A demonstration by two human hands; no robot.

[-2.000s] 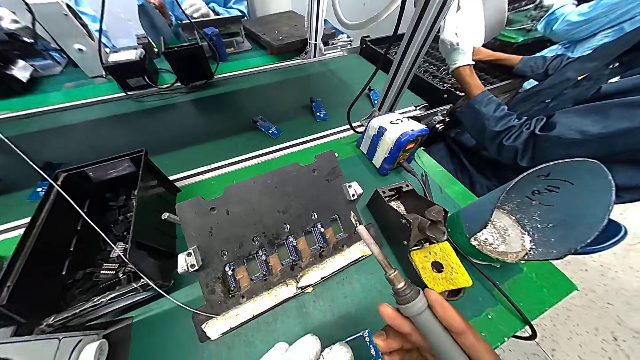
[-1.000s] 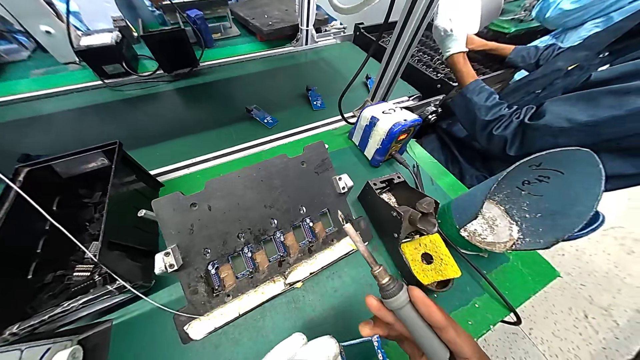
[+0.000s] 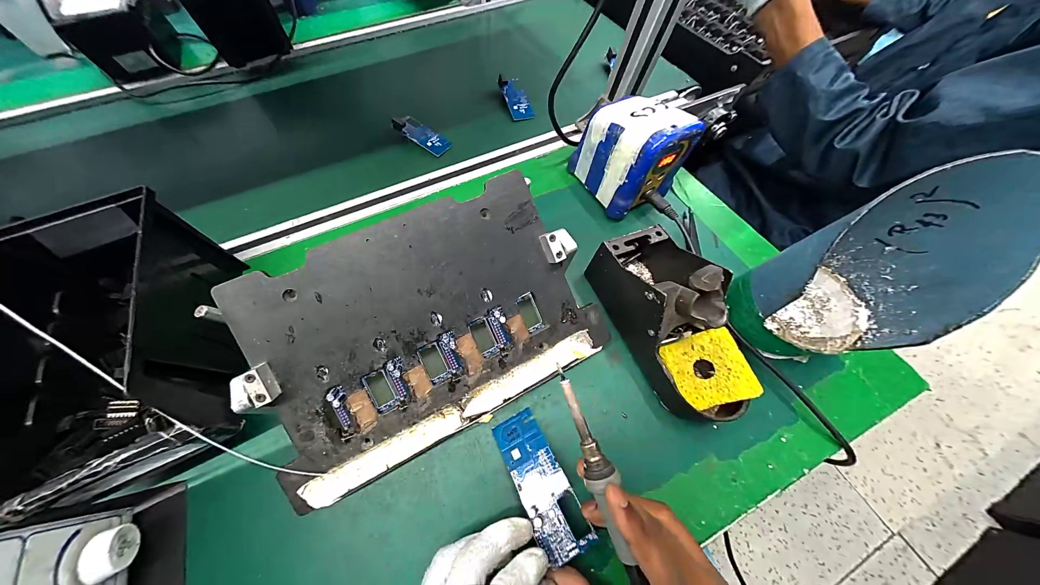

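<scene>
My left hand (image 3: 491, 556), in a white glove, holds the lower end of a blue circuit board (image 3: 532, 479) at the bottom middle. Bare-skinned, my right hand (image 3: 650, 528) grips a soldering iron (image 3: 600, 479) whose tip points up and left, above the board's right side. Behind them lies a black fixture plate (image 3: 406, 260) with several small boards in its slots and a whitish strip along its front edge. A thin wire (image 3: 187, 439) reaches that strip from the left. Right of the plate stands an iron holder (image 3: 642, 301) with a yellow sponge (image 3: 708, 370).
A blue and white soldering station (image 3: 634, 154) stands behind the holder. At right is a dark cut-open duct (image 3: 918, 252) with whitish residue. A black bin (image 3: 138, 292) fills the left. Blue boards (image 3: 424, 136) lie on the belt (image 3: 284, 138). A co-worker's sleeve (image 3: 877, 106) is at upper right.
The blue board, mostly out of view before, now shows in front of the plate in my gloved hand. The iron tip has moved from the plate's right end to nearer the board. The view has shifted.
</scene>
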